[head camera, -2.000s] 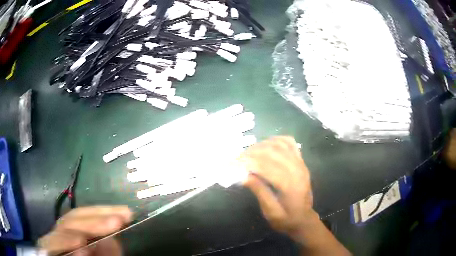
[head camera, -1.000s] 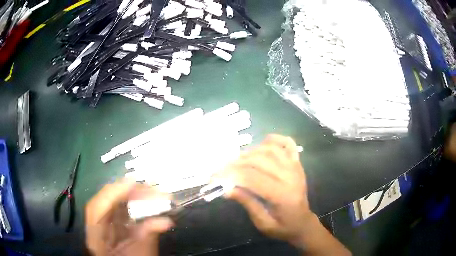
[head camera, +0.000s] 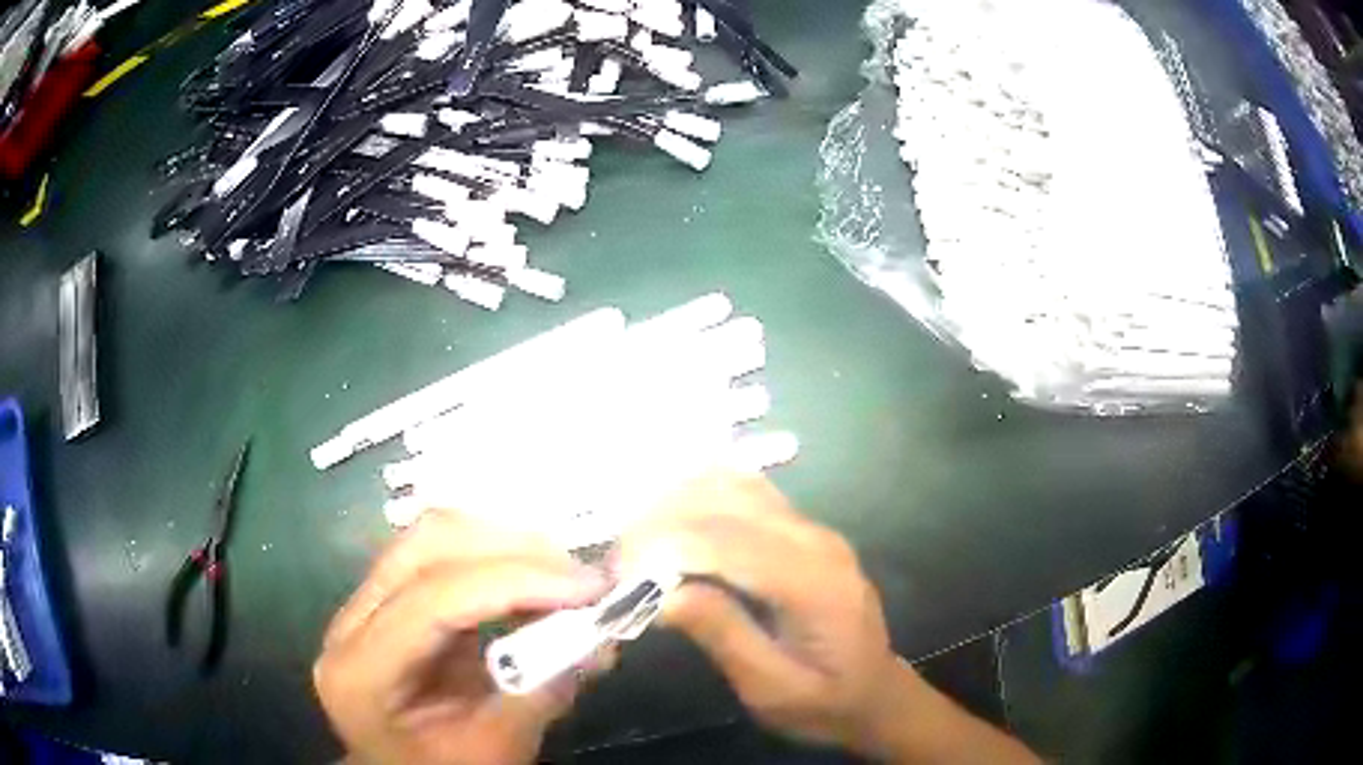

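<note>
My left hand (head camera: pixel 456 635) holds a white piece with a round, holed end (head camera: pixel 526 658), pointing toward me. My right hand (head camera: pixel 792 613) is close beside it, its fingers around a bright shiny part (head camera: pixel 643 598) that meets the white piece. Glare and fingers hide how the two join. Just beyond my hands lies a row of white tube housings (head camera: pixel 568 404), overexposed in the middle. A tangled strip pile (head camera: pixel 434 135) with black strips and white ends lies farther back. A clear plastic bag of housings (head camera: pixel 1076 224) lies at the right.
Dark pliers (head camera: pixel 209 568) and a shiny flat metal bar (head camera: pixel 79 347) lie at the left. A blue tray (head camera: pixel 33 568) is at the left edge, a red holder (head camera: pixel 45 112) at the far left. A card showing dark pliers (head camera: pixel 1139 598) is at the right table edge.
My left hand has moved right and up from the lower left, bringing the white piece against the part in my right hand. Another white housing end now shows at the row's right side.
</note>
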